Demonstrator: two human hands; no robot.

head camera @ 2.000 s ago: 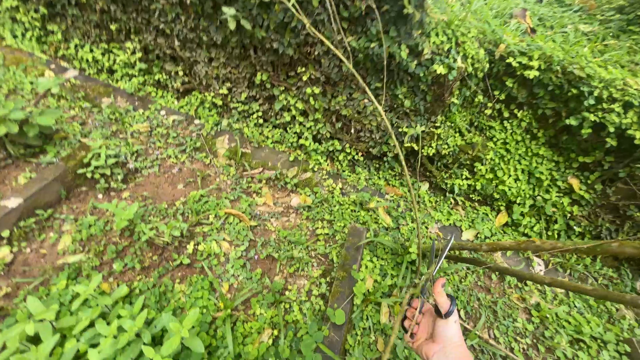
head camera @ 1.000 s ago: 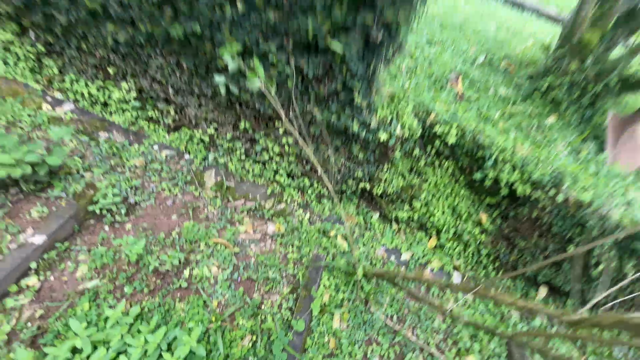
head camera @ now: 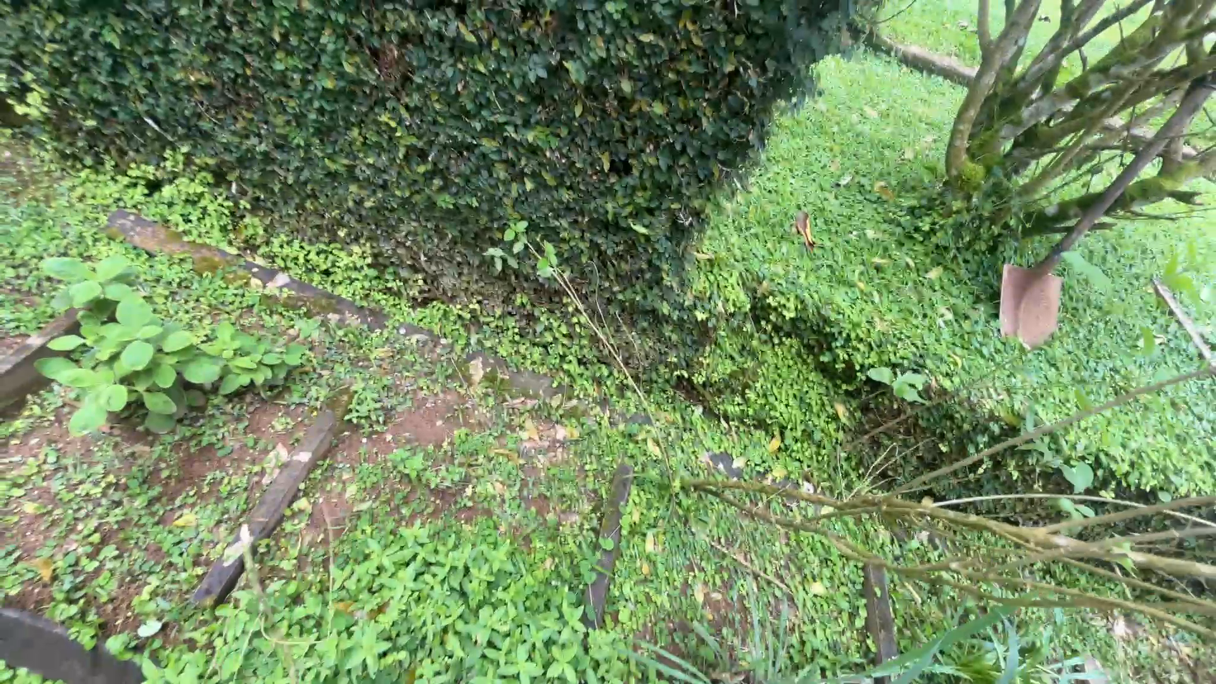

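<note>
Neither my left hand nor my right hand shows in the head view now, and the scissors from the earlier frame are out of sight too. Cut or bare branches (head camera: 1026,537) spread in from the lower right over the ground cover. A thin stem (head camera: 608,342) with a few leaves at its tip rises from their left end, in front of the hedge (head camera: 427,123). A shovel (head camera: 1030,304) with a rusty blade stands at the right, its handle slanting up against a mossy multi-stemmed shrub (head camera: 988,123).
Wooden edging boards (head camera: 275,513) and a shorter one (head camera: 608,546) cross the weedy soil like steps. A long border (head camera: 323,302) follows the hedge's foot. A leafy plant (head camera: 142,351) grows at the left. A ditch (head camera: 893,427) dips right of centre.
My hand with the scissors, seen at the lower right two seconds before, has left the view. The view has swung, bringing in the shovel and shrub.
</note>
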